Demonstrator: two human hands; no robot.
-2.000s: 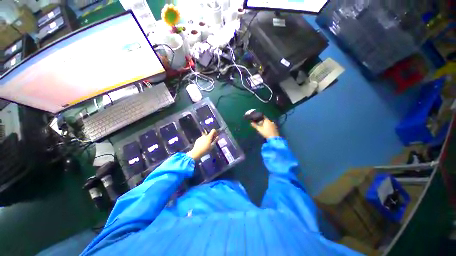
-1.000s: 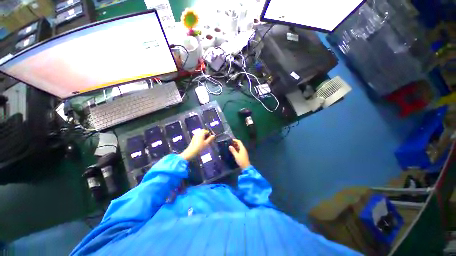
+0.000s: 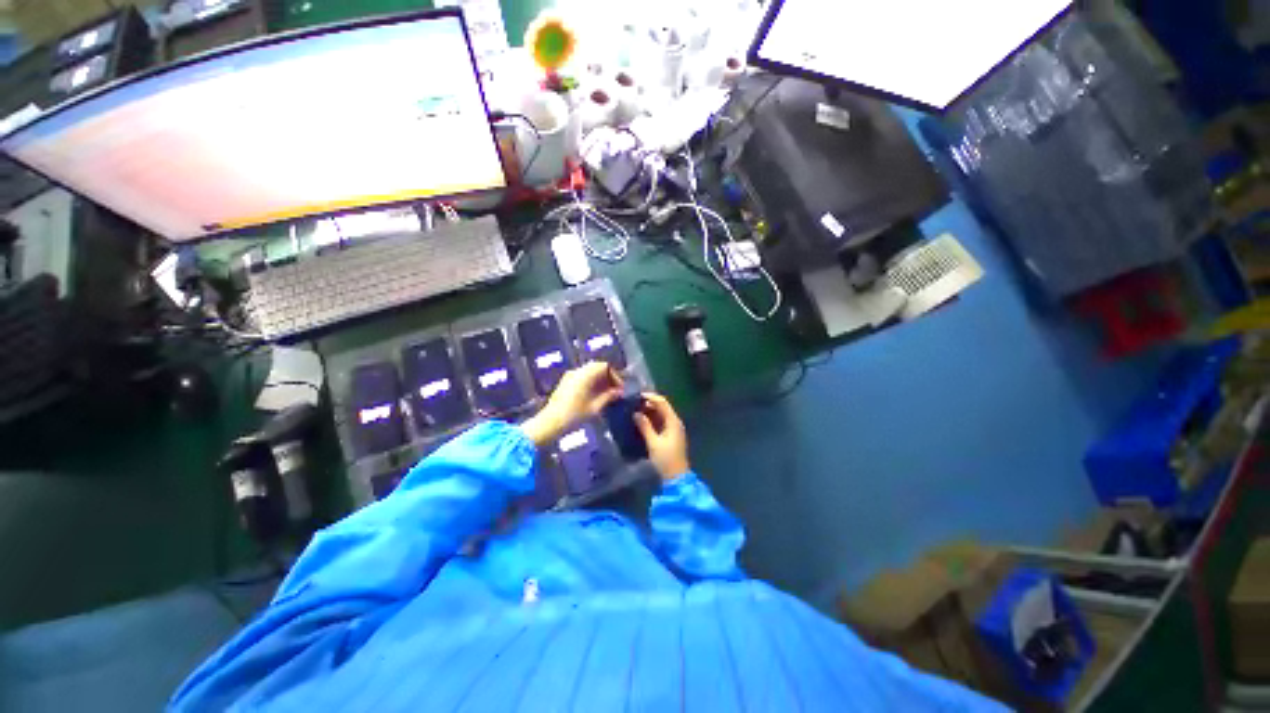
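A clear plastic tray (image 3: 329, 404) with two rows of dark smartphones lies in front of me; the back-row phones show small white text. My left hand (image 3: 582, 394) is over the tray's right part, fingertips at the top of a dark phone (image 3: 625, 429). My right hand (image 3: 662, 431) has its fingers on the right edge of the same phone, at the front row's right end. Both hands seem to hold this phone; its lower part lies close to the tray. A black handheld scanner (image 3: 692, 346) lies just right of the tray.
A keyboard (image 3: 383, 273), a white mouse (image 3: 570, 259) and a large monitor (image 3: 279, 126) stand behind the tray. White cables (image 3: 734, 261) loop behind right, by a black computer case (image 3: 843, 167). Two black cylindrical devices (image 3: 272, 474) stand left of the tray.
My right hand has let go of the scanner, which now lies on the mat, and moved left to the front-row phone. My left hand has shifted slightly right onto that phone's top. The view has shifted.
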